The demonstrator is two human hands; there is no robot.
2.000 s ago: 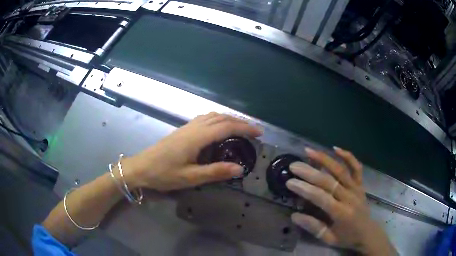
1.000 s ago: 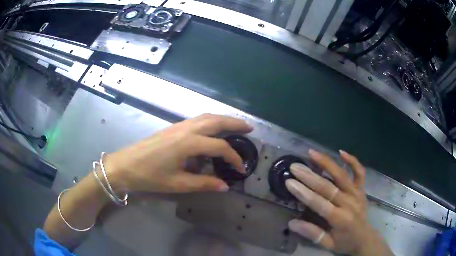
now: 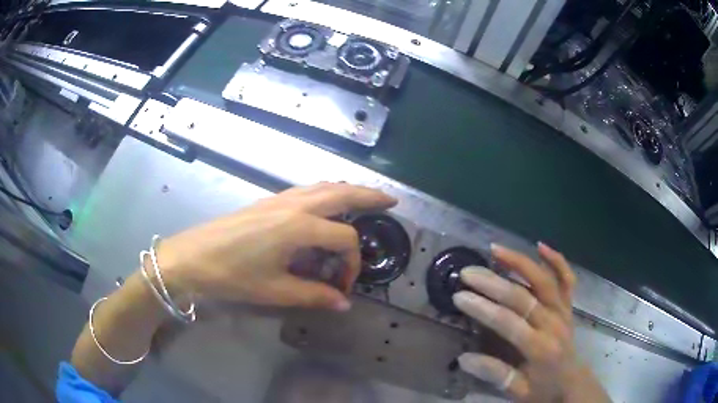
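A grey metal fixture plate (image 3: 378, 338) lies on the ledge in front of me, with two round black units in its nests. My left hand (image 3: 275, 248) is over the left unit (image 3: 382, 249), fingers curled and apart, and covers its left edge. My right hand (image 3: 519, 315), with pale finger cots, has its fingertips on the right unit (image 3: 450, 277) and hides part of it. Neither unit is lifted. What lies under my left palm is partly hidden.
A second fixture (image 3: 315, 98) with two round parts in nests rides the green belt (image 3: 504, 161). A bright side rail (image 3: 260, 149) runs between belt and ledge. Clear plastic trays (image 3: 645, 126) stand behind the belt. A blue bin (image 3: 701, 382) shows at the lower right edge.
The second fixture has come into view from the left and moved right along the belt. My left fingers have drawn back left, uncovering more of the left unit. My right hand has barely moved.
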